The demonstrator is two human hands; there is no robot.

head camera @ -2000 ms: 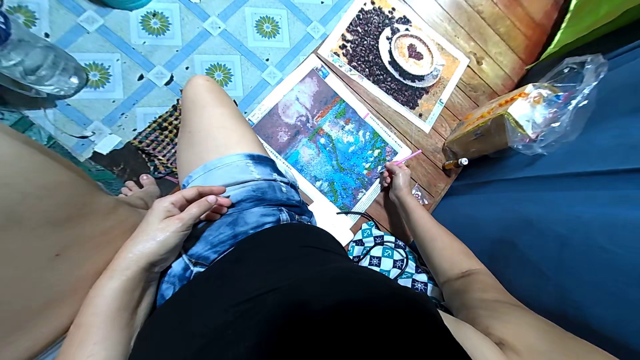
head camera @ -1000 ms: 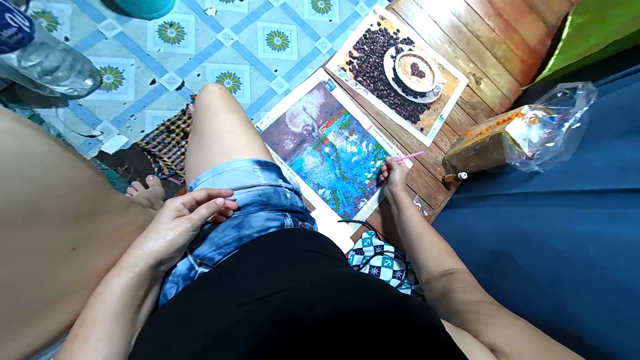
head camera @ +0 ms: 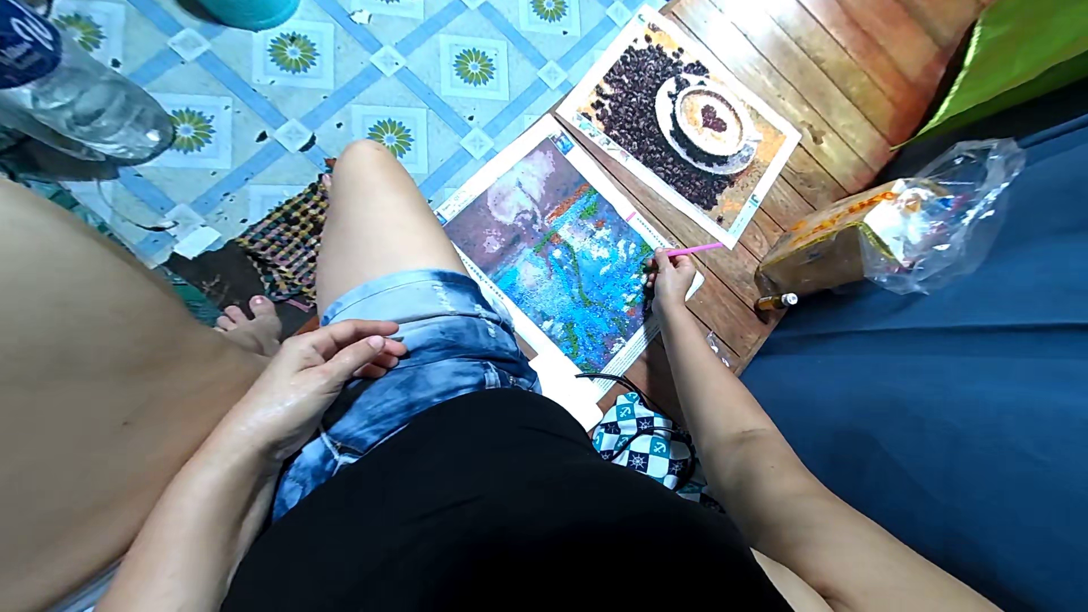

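My right hand (head camera: 671,279) grips a thin pink pen-like tool (head camera: 695,250) at the right edge of a diamond painting canvas (head camera: 578,280), whose picture is blue, purple and green with a white border. The tool points up to the right; its other end is hidden by my fingers. My left hand (head camera: 340,361) rests on the denim shorts (head camera: 425,340) with its fingers loosely curled, and whether something small sits between the fingertips cannot be told. Beyond the canvas lies a second picture (head camera: 671,127) of a coffee cup and beans.
A box in clear plastic (head camera: 816,255) stands at the right beside a small capped bottle (head camera: 776,302), near blue fabric (head camera: 918,391). Checked anchor-print fabric (head camera: 646,442) with a black cord lies by my waist. A large plastic bottle (head camera: 93,110) is at the upper left; a woven mat (head camera: 285,242) lies below.
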